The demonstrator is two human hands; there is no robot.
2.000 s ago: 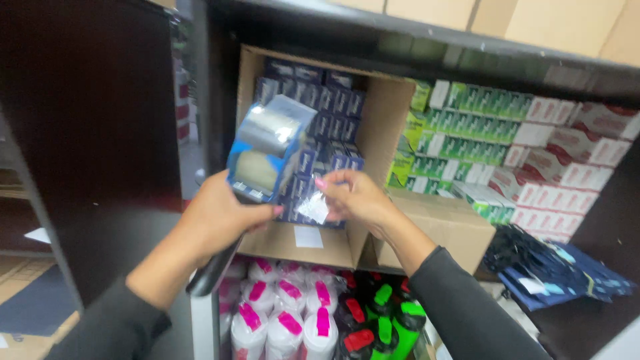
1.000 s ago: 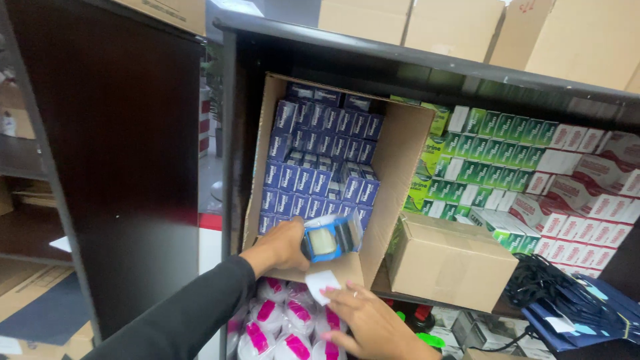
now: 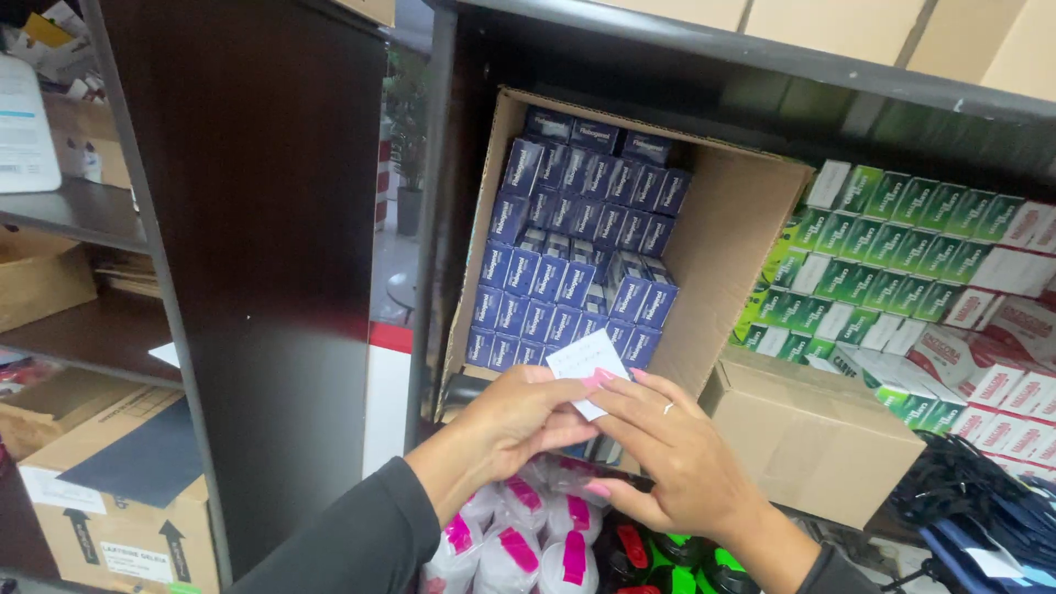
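Note:
A small white paper slip with writing (image 3: 588, 356) is pinched between the thumb and fingers of my left hand (image 3: 516, 421). The fingertips of my right hand (image 3: 676, 454) press on the slip's lower right side, with the thumb spread below. Behind both hands, an open cardboard carton (image 3: 722, 239) lies on its side, its mouth facing me, holding rows of small dark blue boxes (image 3: 536, 276). A dark rounded handle (image 3: 464, 394) sticks out behind my left hand; the rest of it is hidden.
Green-and-white boxes (image 3: 891, 243) and red-and-white boxes (image 3: 990, 363) are stacked at the right. A closed cardboard box (image 3: 813, 433) stands beside the carton. White bottles with pink lids (image 3: 511, 549) are below. A dark panel (image 3: 264, 272) rises at the left; dark pouches (image 3: 982, 511) lie lower right.
The blue tape dispenser, seen in my left hand earlier, is now mostly or wholly out of sight. My left hand has taken hold of the slip that my right hand held, and both hands are together.

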